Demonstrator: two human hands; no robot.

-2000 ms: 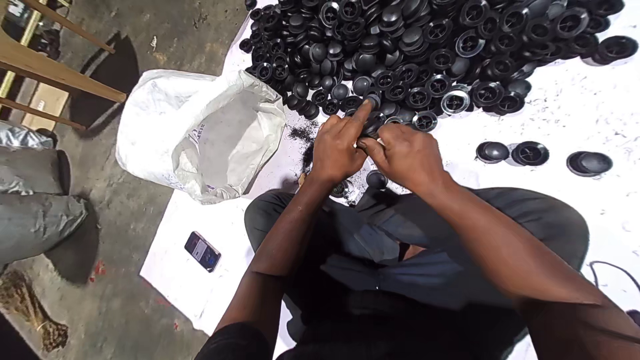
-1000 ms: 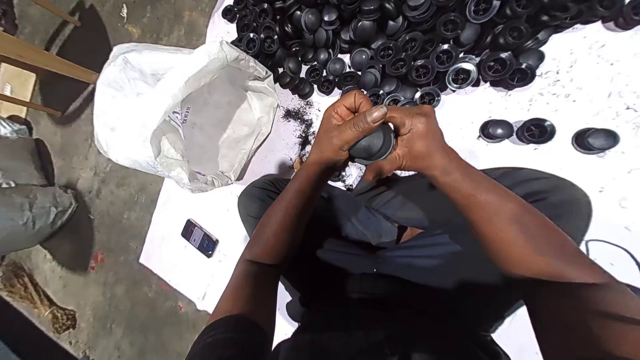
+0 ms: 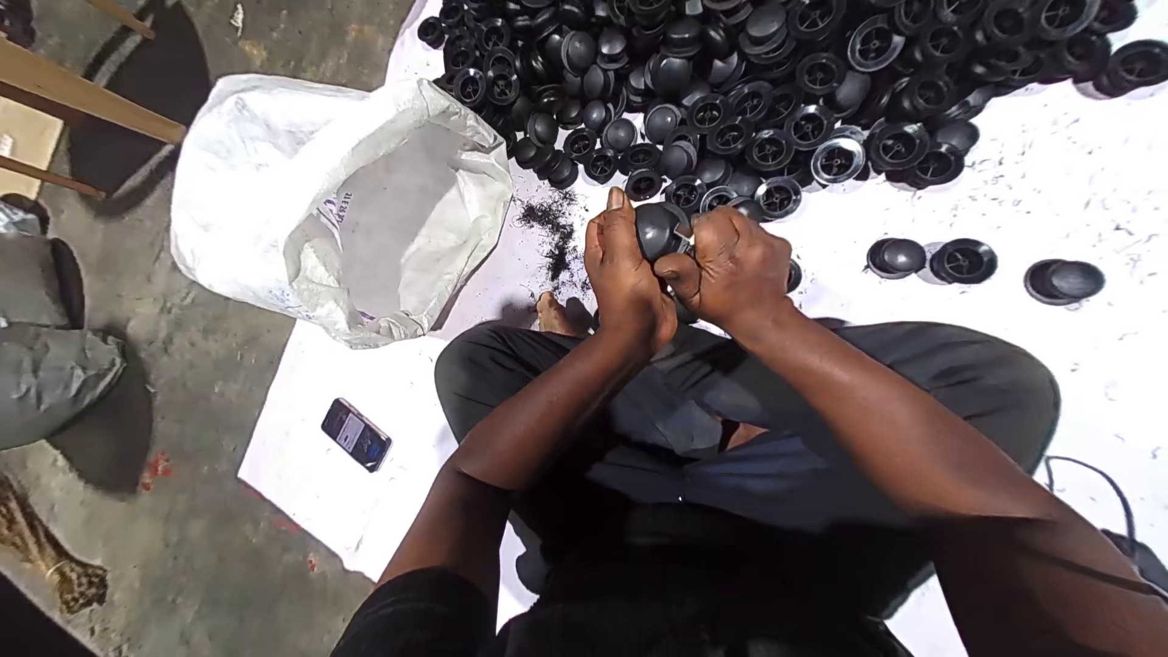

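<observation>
A round black plastic part (image 3: pixel 659 230) with a domed top is held in my left hand (image 3: pixel 626 274), between thumb and fingers. Against its right side my right hand (image 3: pixel 732 266) is closed on a small tool, of which only a short light-coloured bit (image 3: pixel 684 235) shows; its kind cannot be told. Both hands are close together above my crossed legs. Just beyond them lies a large heap of similar black plastic parts (image 3: pixel 766 146), some dome up, others showing spoked undersides. Fine black shavings (image 3: pixel 555 233) lie on the white sheet left of my hands.
An open white woven sack (image 3: pixel 246 201) stands at the left. A phone (image 3: pixel 356 434) lies on the white sheet (image 3: pixel 301 456). Several black parts (image 3: pixel 964 262) lie apart at the right, near a dark cable (image 3: pixel 1109 484). Grey bags (image 3: pixel 55 374) and wooden legs (image 3: pixel 91 87) are at the far left.
The black part was held between both hands a second ago; now it sits in my left hand, with my right hand at its right side. The view has shifted slightly.
</observation>
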